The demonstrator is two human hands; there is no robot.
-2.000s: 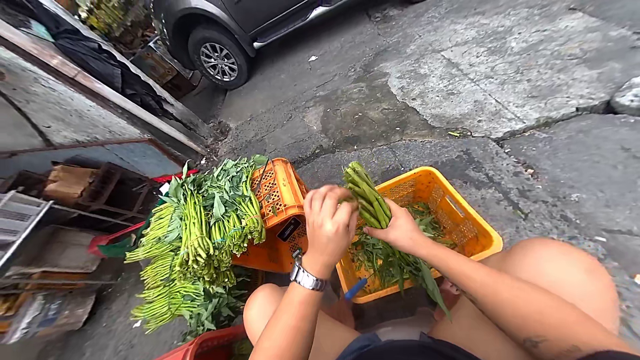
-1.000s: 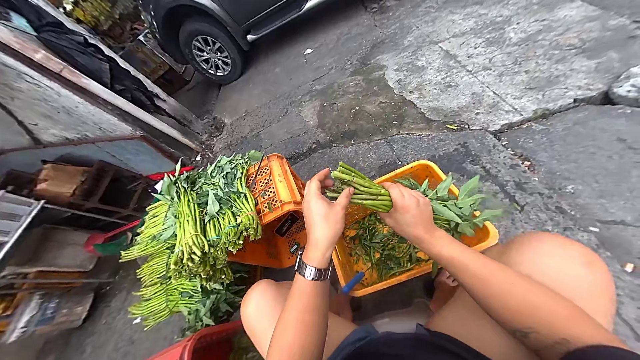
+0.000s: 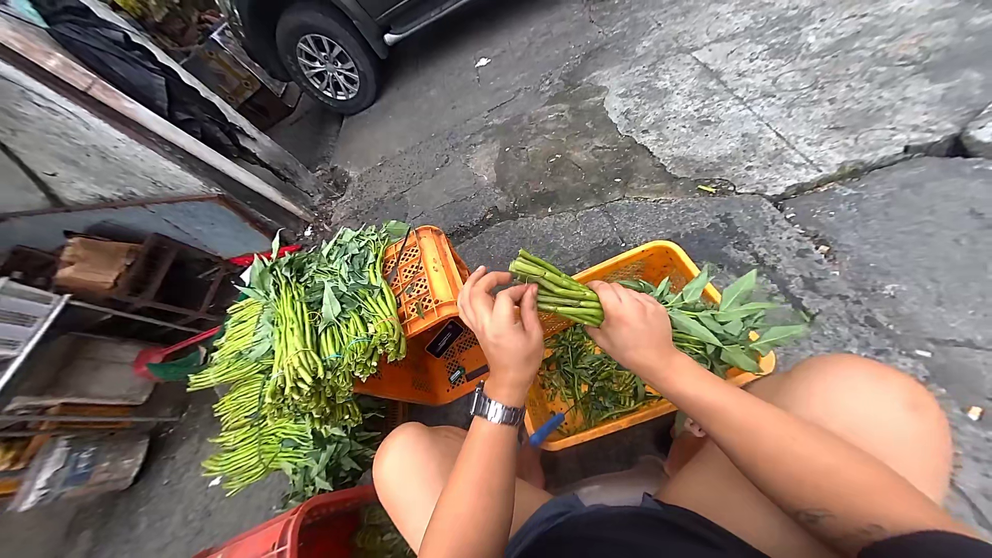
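Observation:
My right hand grips a bundle of water spinach by its green stems, over a yellow plastic crate. The cut ends point left and the leaves hang out to the right. At the stem ends is my left hand, fingers bent, its fingertips close against the stalks; whether they pinch anything is unclear. Loose leaves and stems lie in the crate. A blue handle sticks up at its near left corner. Tied bundles of water spinach are piled at the left.
An orange crate stands between the pile and the yellow crate. A red crate is at the bottom, near my left knee. Wooden crates and a metal rack are at far left. A parked vehicle's wheel is at the top, on cracked concrete.
Two seconds ago the bundle was tilted with its cut ends up and its leaves down in the yellow crate. It now lies nearly level, leaves to the right, still in my right hand.

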